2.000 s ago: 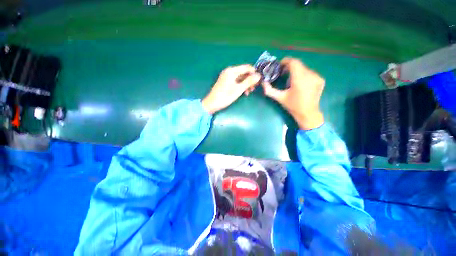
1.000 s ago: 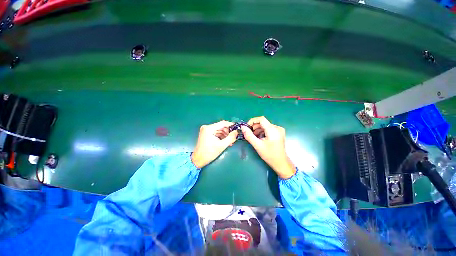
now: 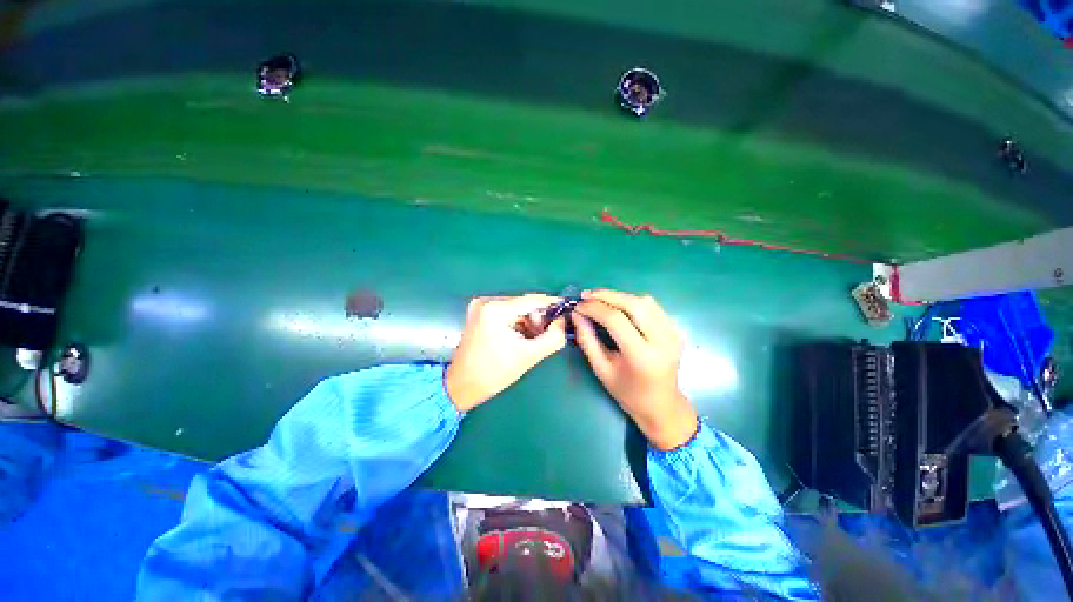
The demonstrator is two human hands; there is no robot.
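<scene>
A small round black unit [image 3: 567, 308] is held between my two hands, just above the green bench. Fingers cover most of it, and a small glinting part shows at its top. My left hand [image 3: 504, 345] pinches it from the left. My right hand [image 3: 635, 356] grips it from the right with thumb and fingers. The fingertips of both hands nearly meet on it. Any tiny piece between the fingertips is too small to make out.
Round units [image 3: 639, 91] sit spaced on the conveyor belt [image 3: 471, 176]. A black ribbed tool station [image 3: 877, 412] stands at right, near a blue bag [image 3: 1000, 335] and grey post [image 3: 988, 268]. Another ribbed box [image 3: 41, 276] is far left. A red string [image 3: 718, 239] lies along the belt edge.
The unit, earlier raised between my hands, is now lower and closer to me. Since the last earlier frame my hands stay together but the fingers have shifted, hiding the unit differently. The view has shifted slightly.
</scene>
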